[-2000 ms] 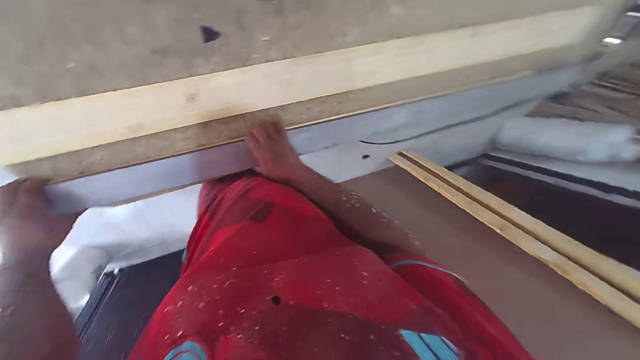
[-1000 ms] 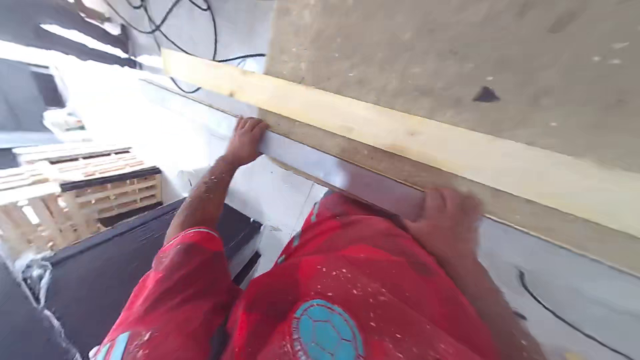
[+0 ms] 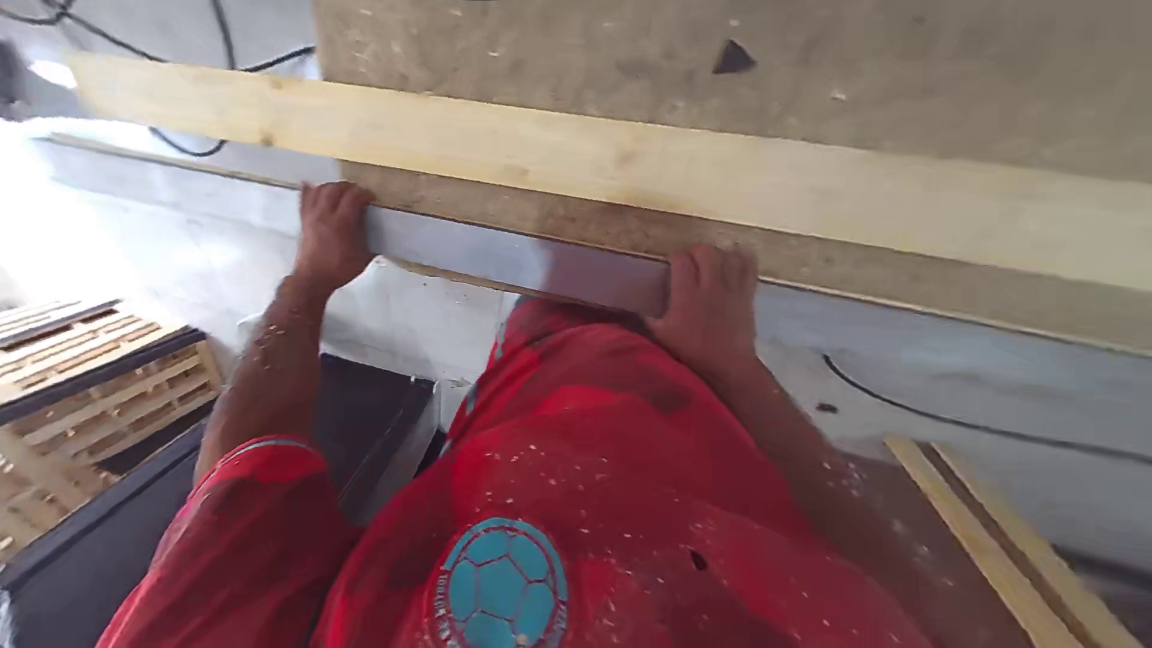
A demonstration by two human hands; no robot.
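Note:
A long board with a pale grey face point(image 3: 504, 256) and thin wood-coloured edges lies across the view against my body. My left hand point(image 3: 333, 229) grips it, fingers curled over its far edge. Farther right, my right hand point(image 3: 711, 301) holds the same board, its thumb near the lower edge. Just beyond and roughly parallel, a pale wooden plank point(image 3: 558, 171) rests on a dusty brown panel point(image 3: 558, 45). The board's far right part runs out of view.
Black cables point(image 3: 225, 36) lie at the upper left. Slatted wooden pallets point(image 3: 135, 387) stand at the lower left beside dark padded pieces point(image 3: 369, 423). Two wooden strips point(image 3: 990, 540) are at the lower right. A small dark triangular scrap point(image 3: 733, 58) lies on the brown panel.
The view has swung left since the first frame. Since one second ago, both hands remain on the grey-faced board, and the view has shifted somewhat right.

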